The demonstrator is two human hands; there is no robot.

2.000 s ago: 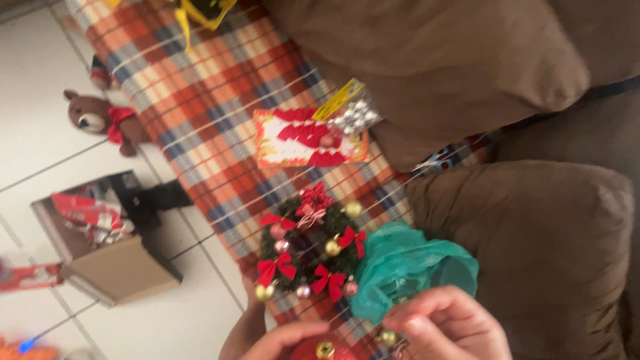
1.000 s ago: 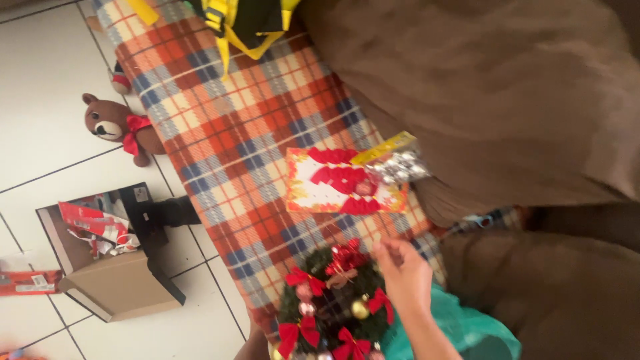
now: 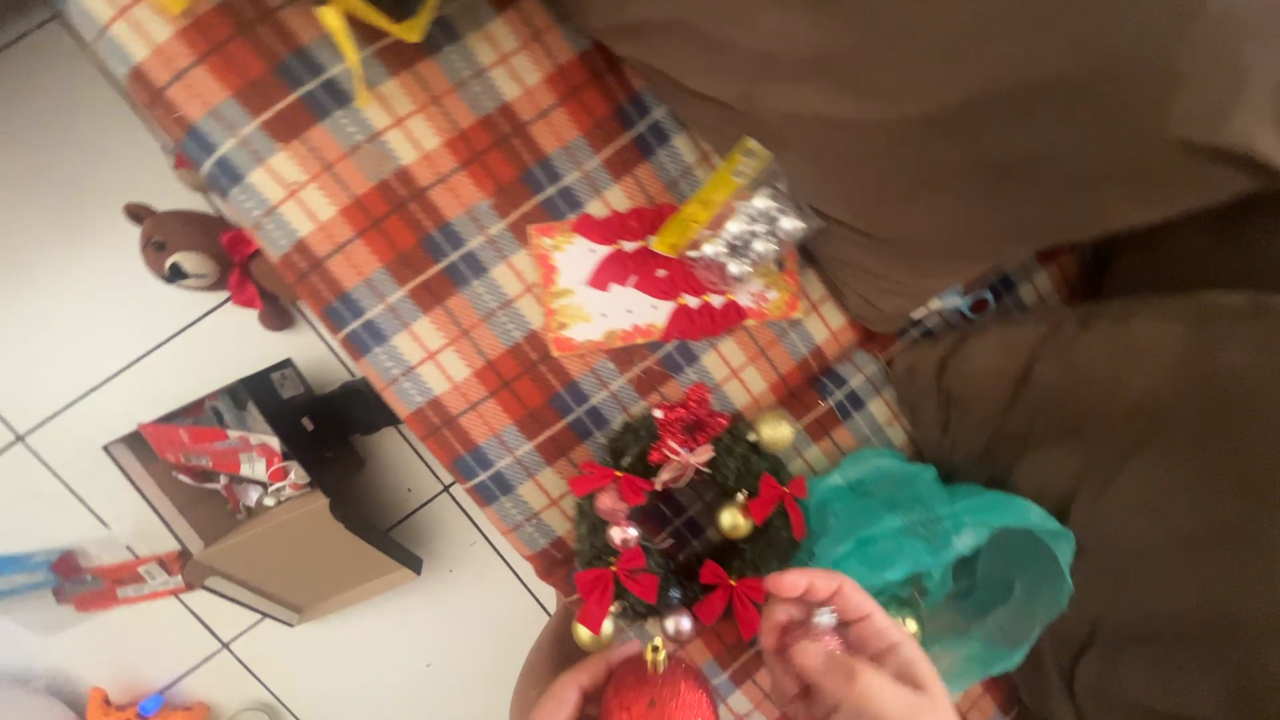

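A green Christmas wreath (image 3: pixel 594 540) with red bows and gold and pink baubles lies on the plaid cover. Below it, my left hand (image 3: pixel 575 690) holds a large red bauble (image 3: pixel 660 690) with a gold cap. My right hand (image 3: pixel 850 650), at the wreath's lower right, pinches a small pink bauble (image 3: pixel 822 638) with a silver cap between thumb and fingers. A card of red bows (image 3: pixel 620 300) lies above the wreath, with a clear packet of silver baubles (image 3: pixel 755 232) over its right end. A teal plastic bag (image 3: pixel 900 520) touches the wreath's right side.
Brown cushions (image 3: pixel 1000 120) line the right side. Light blue scissors (image 3: pixel 960 302) lie between them. On the tiled floor at left are a teddy bear (image 3: pixel 190 250) and an opened cardboard box (image 3: pixel 300 555) with red packaging inside. Yellow straps (image 3: pixel 350 50) show at the top.
My right hand was reaching above the teal bag beside the wreath; it is now lower, holding a small pink bauble. My left hand and the red bauble are back in view.
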